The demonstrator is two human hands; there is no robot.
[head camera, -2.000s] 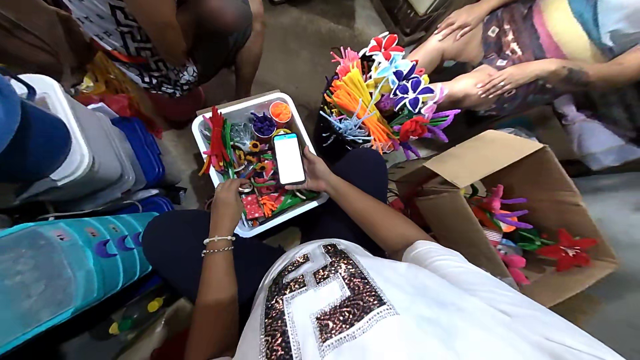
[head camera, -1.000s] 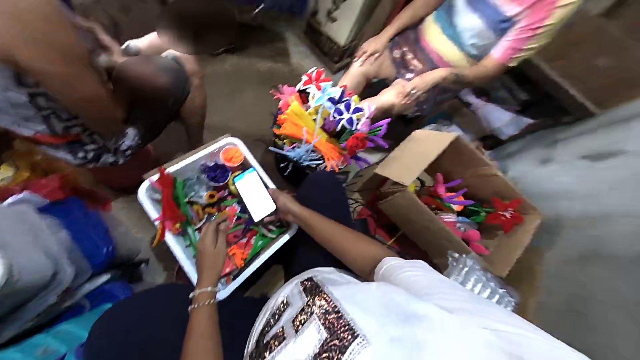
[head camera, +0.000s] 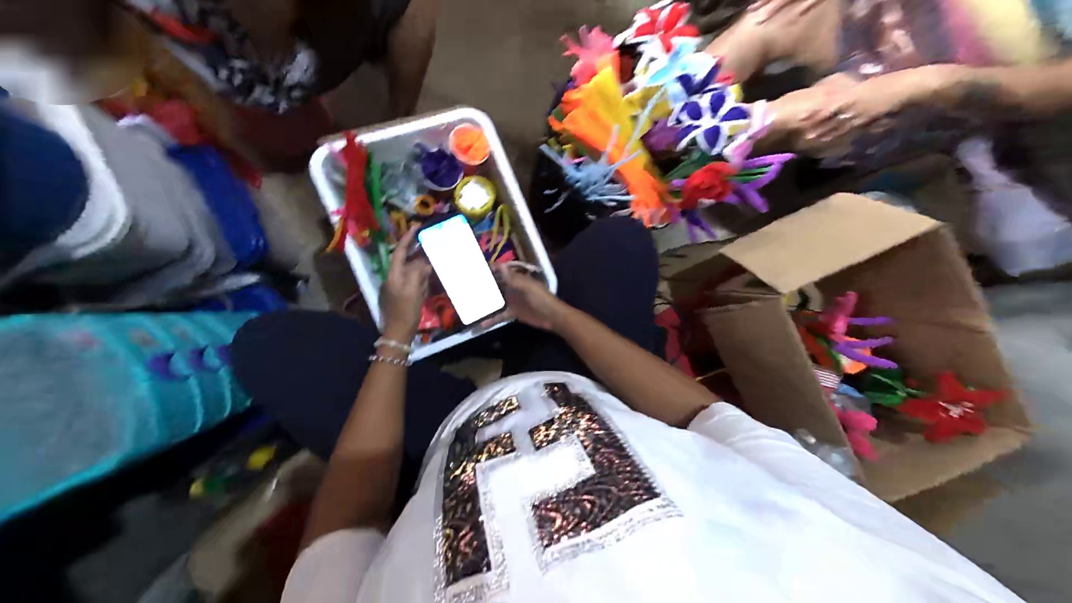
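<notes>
A smartphone [head camera: 462, 270] with a bright white screen is above a white plastic tray [head camera: 523, 197] on my lap. My left hand [head camera: 406, 280] grips the phone's left edge. My right hand [head camera: 529, 295] is at its lower right edge, fingers partly blurred; whether it grips the phone is unclear. Under and around them in the tray lie red fuzzy stems [head camera: 358, 193], green stems, a tub of orange pieces [head camera: 469, 144], a tub of purple pieces [head camera: 440, 167] and a yellow-rimmed round container [head camera: 475, 197].
Pipe-cleaner flowers [head camera: 662, 126] stand in a bunch beyond my right knee. An open cardboard box [head camera: 930, 276] with more flowers is at the right. Teal plastic containers [head camera: 109, 402] and stacked grey bins [head camera: 142, 184] are at the left. Other people sit at upper left and upper right.
My left hand has moved from the tray's contents to the phone's left edge. The phone, earlier held in my right hand alone, now lies between both hands.
</notes>
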